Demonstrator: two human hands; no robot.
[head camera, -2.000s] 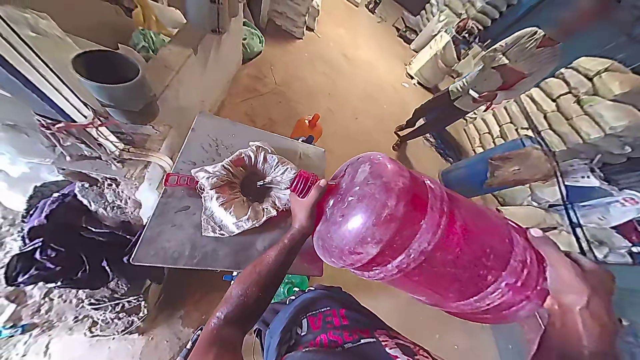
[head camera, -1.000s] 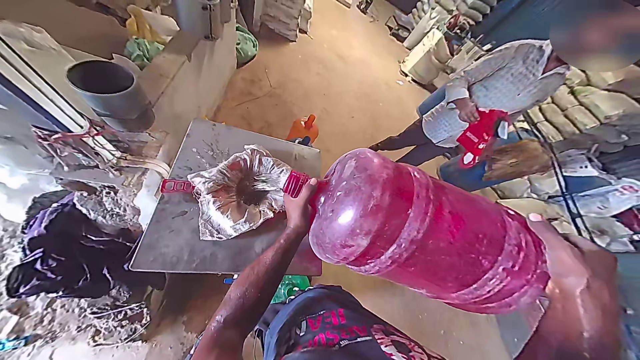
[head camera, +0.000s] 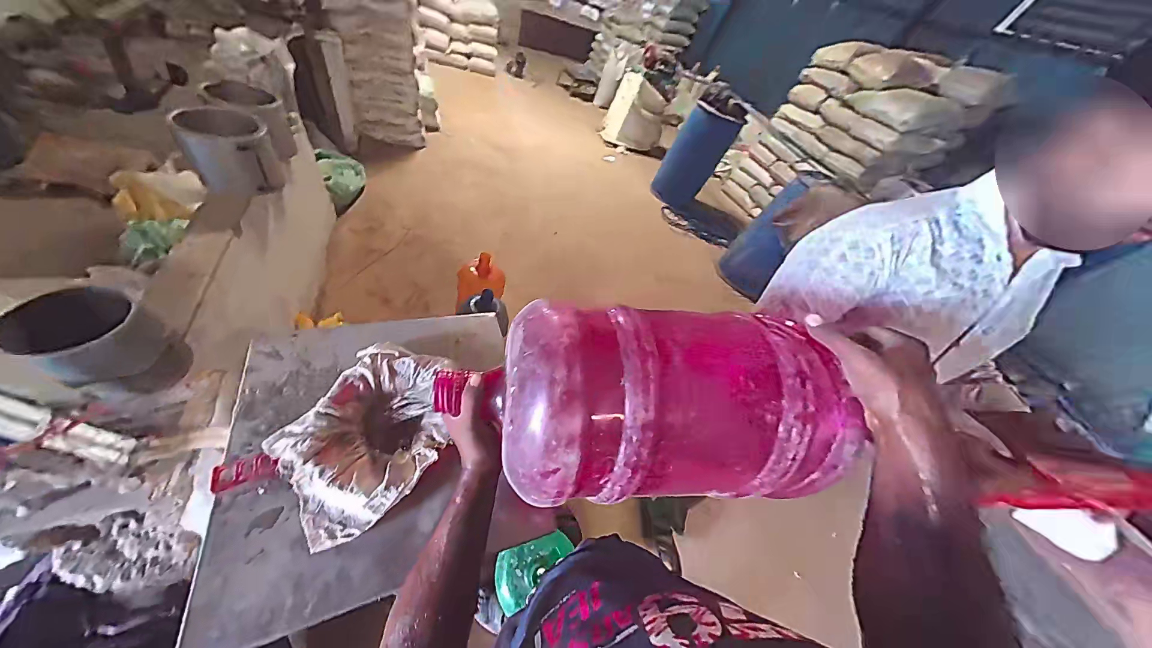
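Observation:
A large pink translucent plastic water jug (head camera: 684, 405) lies on its side in the air, its neck pointing left. My left hand (head camera: 472, 423) grips the neck by its red ribbed mouth. My right hand (head camera: 864, 369) supports the base end; its palm side is hidden. Left of the neck, a crumpled clear plastic bag (head camera: 360, 450) with a dark brown hollow rests on the grey metal table (head camera: 261, 549). A red plastic piece (head camera: 243, 472) sticks out at the bag's left side.
A person in a pale patterned shirt (head camera: 900, 252) stands close on the right, near a red item (head camera: 1080, 486). Orange jug (head camera: 481, 277) stands beyond the table; a green bottle (head camera: 531, 571) is below. Grey buckets (head camera: 225, 148) line the left ledge; blue drums (head camera: 697, 153) and stacked sacks (head camera: 864, 99) stand behind.
The person on the right has come much closer. The jug stays in both my hands, now lying nearly level instead of tilted. The view has shifted upward, showing more floor ahead.

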